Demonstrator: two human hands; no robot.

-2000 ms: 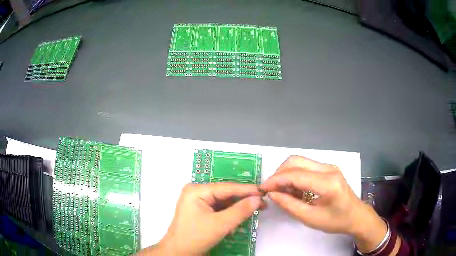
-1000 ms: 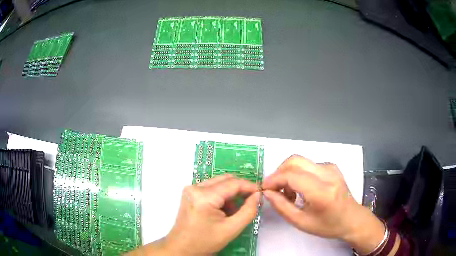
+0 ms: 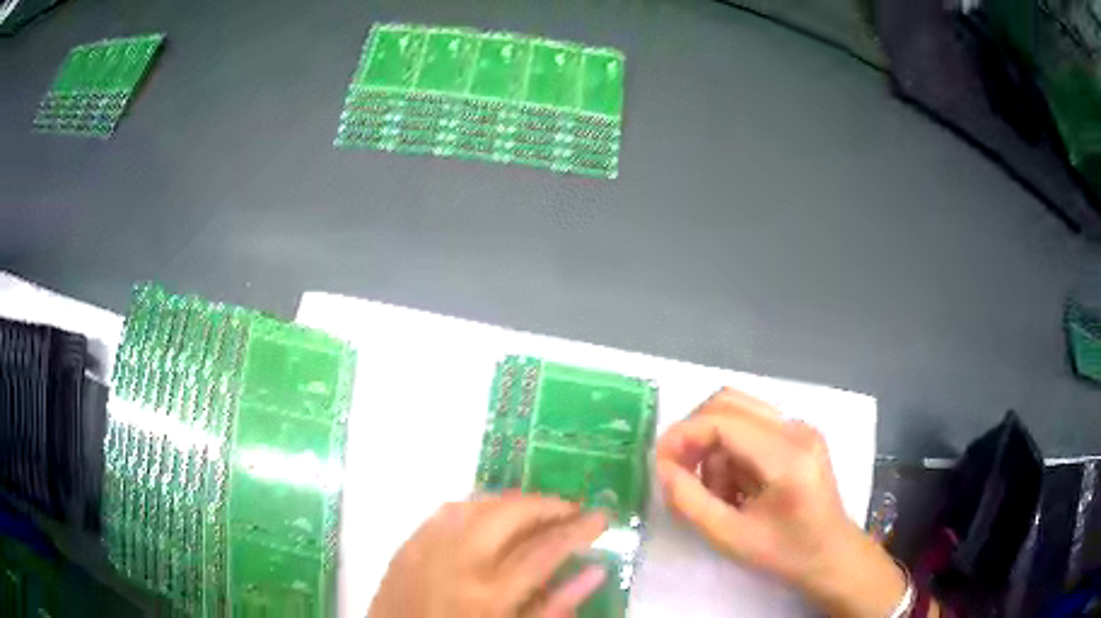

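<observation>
A green circuit board panel (image 3: pixel 592 404) lies lengthwise on the white sheet (image 3: pixel 405 362). My left hand (image 3: pixel 495 561) is over the lower part of the panel, blurred, its fingertips near the panel's right part; whether it holds something cannot be told. My right hand (image 3: pixel 767 495) is just right of the panel's right edge, fingers curled with thumb and index finger close together. Anything small between its fingertips is too small to tell.
Fanned panels (image 3: pixel 284 459) lie at left, beside a black ribbed block (image 3: pixel 42 404). Two panel stacks, one centre (image 3: pixel 483 103) and one far left (image 3: pixel 103 85), lie on the dark surface (image 3: pixel 749 217). A black box (image 3: pixel 996 507) stands tilted at right. Another green piece (image 3: pixel 1084 338) shows at the right edge.
My hands, together at the panel's right edge before, are now apart; my left hand has moved down and left. The view has tilted, and the far stacks appear shifted left and up.
</observation>
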